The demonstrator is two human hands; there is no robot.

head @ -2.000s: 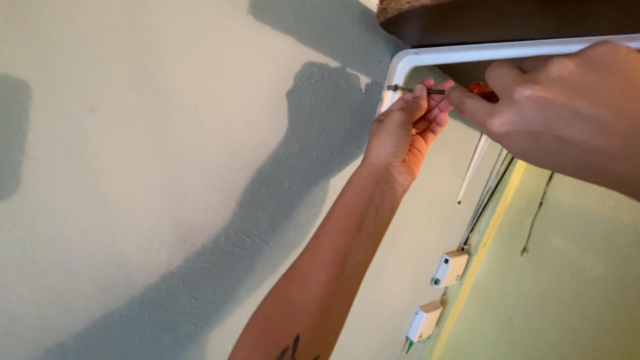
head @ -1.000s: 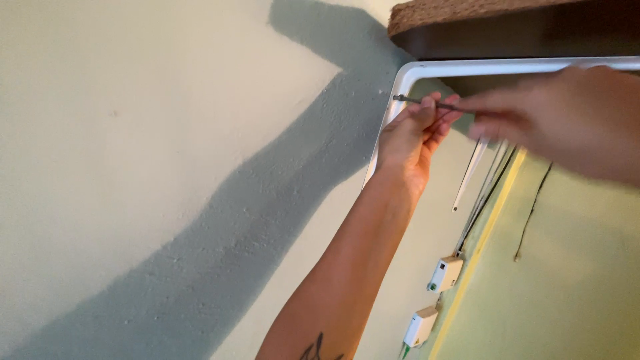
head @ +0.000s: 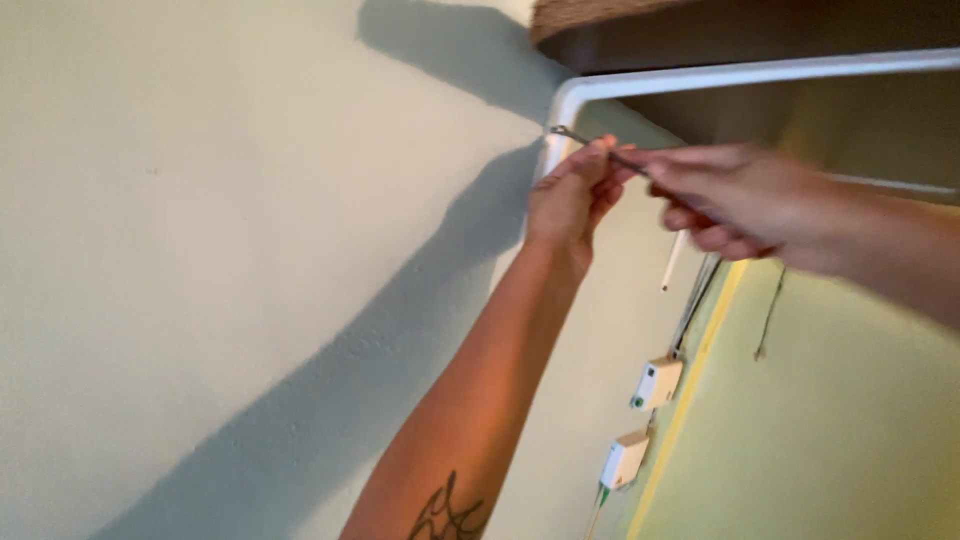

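Observation:
A thin dark metal tool, perhaps a screwdriver or wrench (head: 628, 163), runs from the corner of a white tubular frame (head: 568, 96) back toward my right hand. Its far end meets a small piece of hardware on the frame's upright part; what exactly is too small to tell. My left hand (head: 566, 199) pinches the shaft between thumb and fingers, close to the frame. Behind it, my right hand (head: 727, 199), somewhat blurred, is closed around the tool's rear part, which the fingers mostly hide.
A dark brown panel with a rough edge (head: 600, 16) lies above the frame. Two small white boxes (head: 660, 382) (head: 625, 459) with cables are on the wall, beside a yellow strip (head: 688, 397). A thin cord (head: 771, 315) hangs farther right. The pale wall (head: 225, 225) fills the left.
My right hand has shifted from pointed fingers at the tool's end to a closed grip with its fingers below. My left hand stays by the frame corner.

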